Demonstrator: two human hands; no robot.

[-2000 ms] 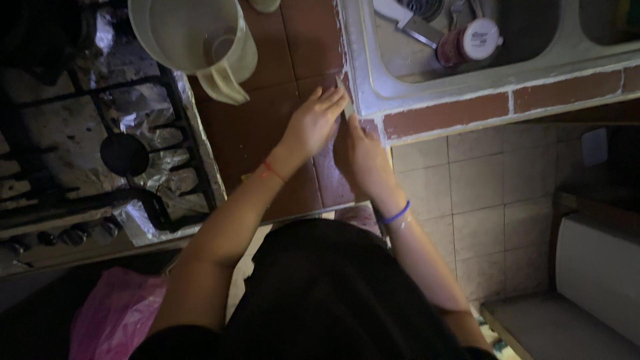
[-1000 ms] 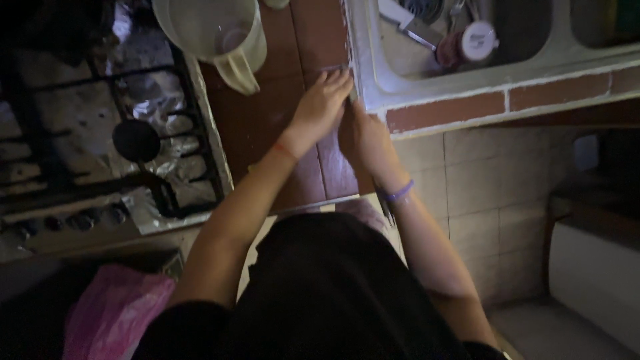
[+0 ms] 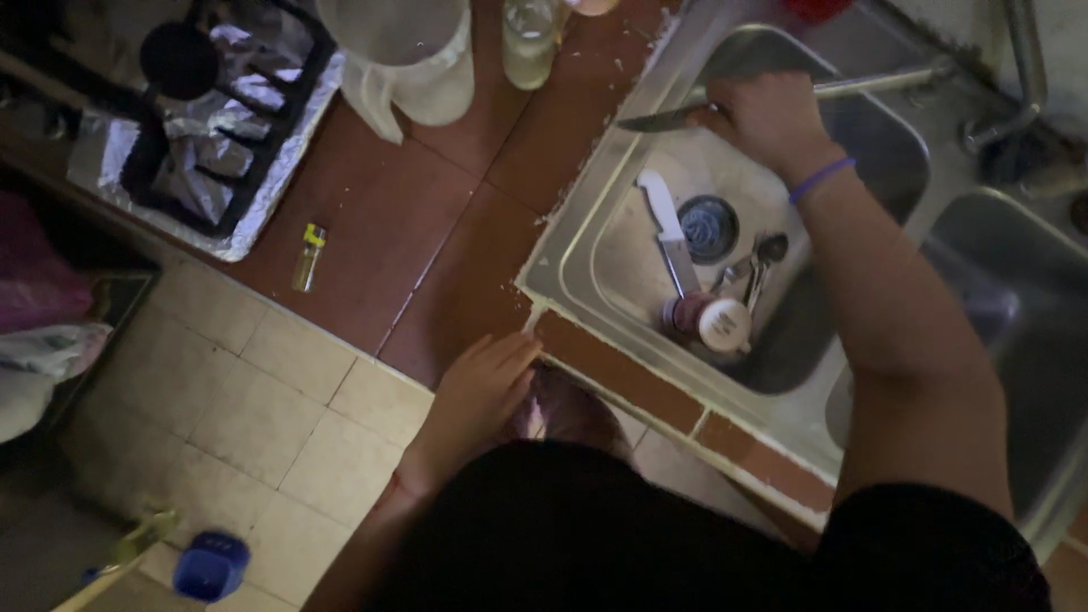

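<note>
My right hand (image 3: 765, 115) is over the left basin of the steel sink (image 3: 552, 272), closed around a dark-bladed knife (image 3: 659, 120) whose blade points left over the sink's rim. My left hand (image 3: 489, 382) rests at the edge of the tiled counter, near the sink's corner; its fingertips lie on the edge, and whether anything is under them cannot be told. In the basin below my right hand are a white-handled knife (image 3: 667, 221), a round drain strainer (image 3: 707, 229), some spoons (image 3: 769, 248) and a jar with a white lid (image 3: 724, 325).
A stove (image 3: 191, 153) lined with foil is at the left. On the counter are a translucent pitcher (image 3: 433, 85), a glass jar (image 3: 529, 47) and a yellow-topped lighter (image 3: 309, 257). The faucet (image 3: 884, 81) reaches over the basin. A blue dustpan-like container (image 3: 210, 565) is on the floor.
My right hand has left the counter edge beside my left hand and is now over the sink with the knife. The view has turned and shifted, showing more of the sink.
</note>
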